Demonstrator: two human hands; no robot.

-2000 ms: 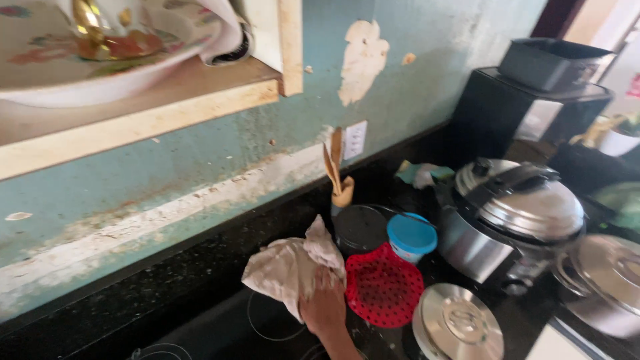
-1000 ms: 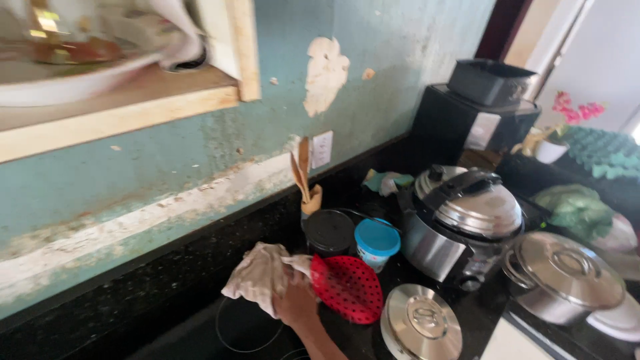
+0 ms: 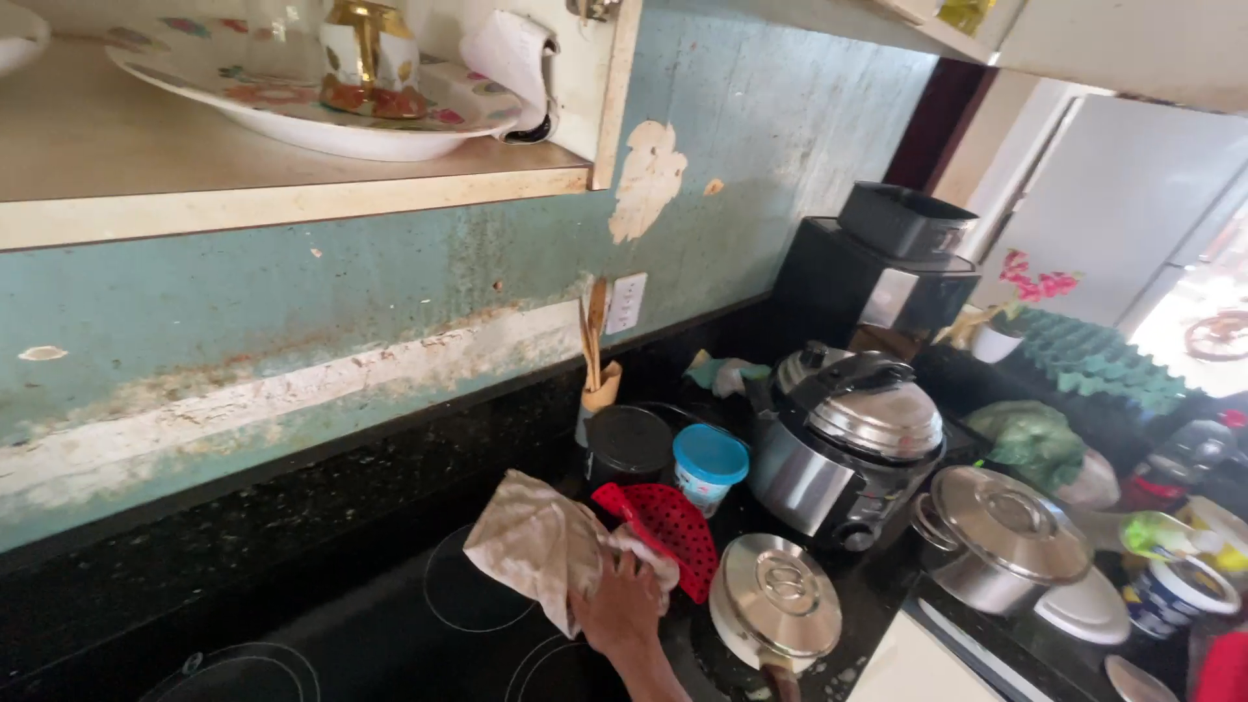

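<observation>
My right hand (image 3: 620,597) is palm down on a crumpled beige cloth (image 3: 536,541), with its fingers pressed into the bunched fabric on the black glass cooktop (image 3: 380,634). The cloth touches a red pot holder with black dots (image 3: 673,531), which is bent and raised at one side. Just behind stand a black-lidded container (image 3: 629,441) and a tub with a blue lid (image 3: 711,456). To the right of my hand is a lidded saucepan (image 3: 780,595) with a dark handle. My left hand is out of view.
An electric pressure cooker (image 3: 848,439) and a lidded steel pot (image 3: 1009,536) stand to the right. Wooden utensils (image 3: 593,341) stand in a holder by the wall socket. An open shelf (image 3: 390,200) with a floral plate juts out at upper left. A black appliance (image 3: 868,283) stands farther back.
The red pot holder lay flatter two seconds ago and is now bent up beside the cloth. My right hand stays on the cloth, whose folds have shifted. The view has turned somewhat right.
</observation>
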